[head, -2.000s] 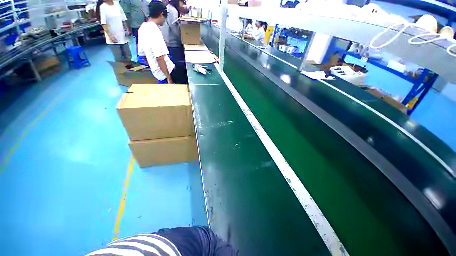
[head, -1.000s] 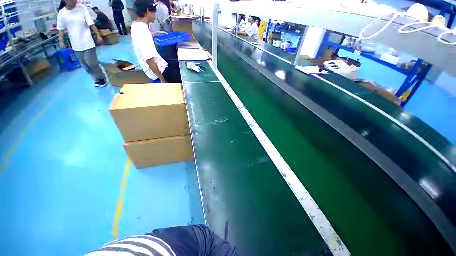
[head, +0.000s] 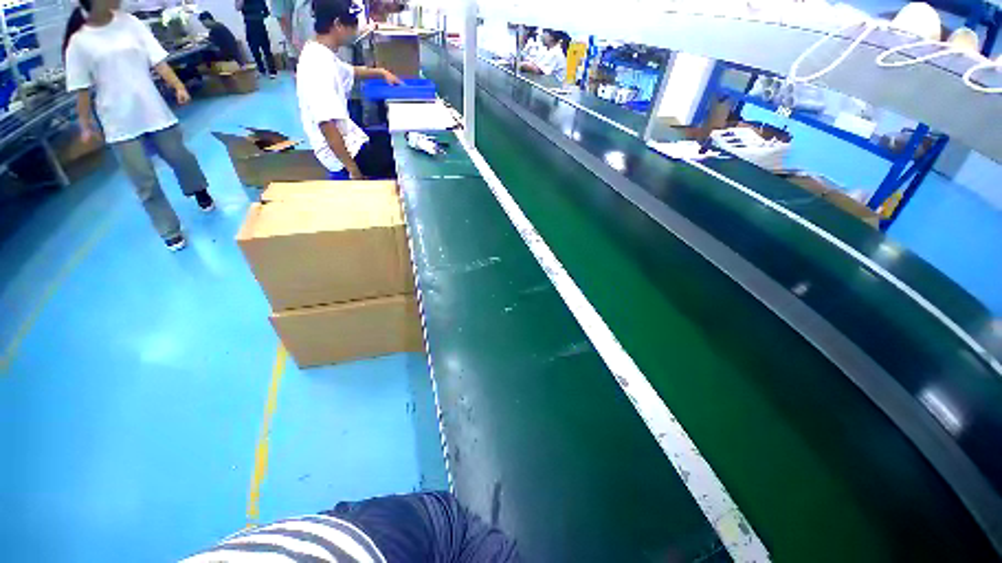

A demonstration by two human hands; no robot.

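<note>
Neither of my hands is in the picture; only my striped top and dark-clad leg show at the bottom edge. The dark green side worktop (head: pixel 494 363) lies nearest in front of me, with scuffs and seams. A pale, chipped side rail (head: pixel 593 330) runs along it, and the brighter green conveyor belt (head: pixel 703 363) lies beyond. A small white scrap (head: pixel 424 143) lies at the worktop's far part, near the white upright (head: pixel 469 77).
Two stacked brown cartons (head: pixel 330 264) stand left of the worktop. An open carton (head: pixel 264 159) is behind them. A person (head: pixel 330 105) sits at the line beside a blue bin (head: pixel 398 90). Another person (head: pixel 126 88) walks in the left aisle. An overhead shelf (head: pixel 703 39) with white loops spans the upper right.
The walking person has come nearer on the left. The blue bin has moved down to the line beside the seated person, whose arm now reaches to it. The view has shifted slightly since the oldest frame.
</note>
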